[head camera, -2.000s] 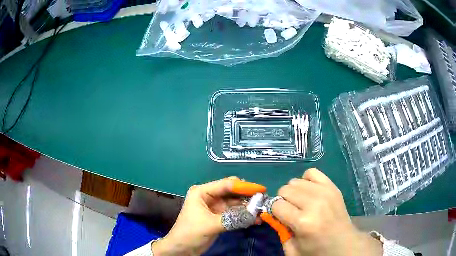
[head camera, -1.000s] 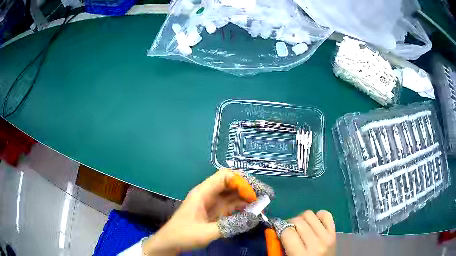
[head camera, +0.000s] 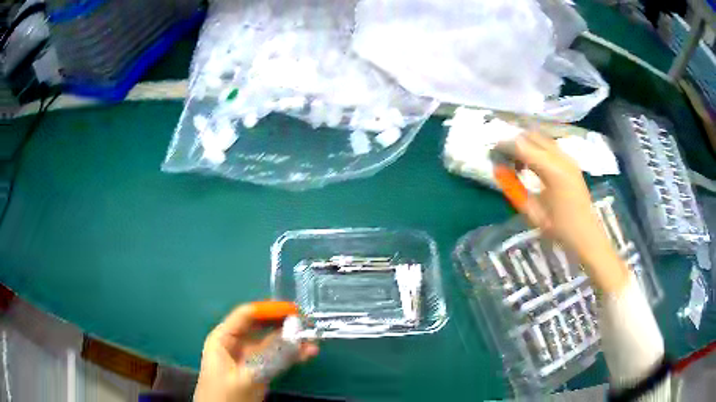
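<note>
My left hand (head camera: 255, 345), with an orange cot and a grey finger sleeve, holds a white plastic housing (head camera: 292, 327) at the near left corner of the small clear box (head camera: 353, 292). Thin silver and white pieces lie along the edges inside that box. My right hand (head camera: 553, 180), blurred, is at the parts box of small white parts (head camera: 471, 145), its fingertips over the heap. Whether it pinches a part cannot be told.
A clear poly bag (head camera: 267, 161) with white housings lies behind, beside a cloudy white bag (head camera: 463, 51). A blister tray (head camera: 510, 310) lies under my right forearm, another (head camera: 663, 184) at far right. Stacked trays (head camera: 118, 43) stand back left. A paper slip (head camera: 593, 153) lies by the parts box.
My right hand has left the housing and moved up and right to the parts box. My left hand has moved left, still holding the housing. The view has shifted, showing more behind.
</note>
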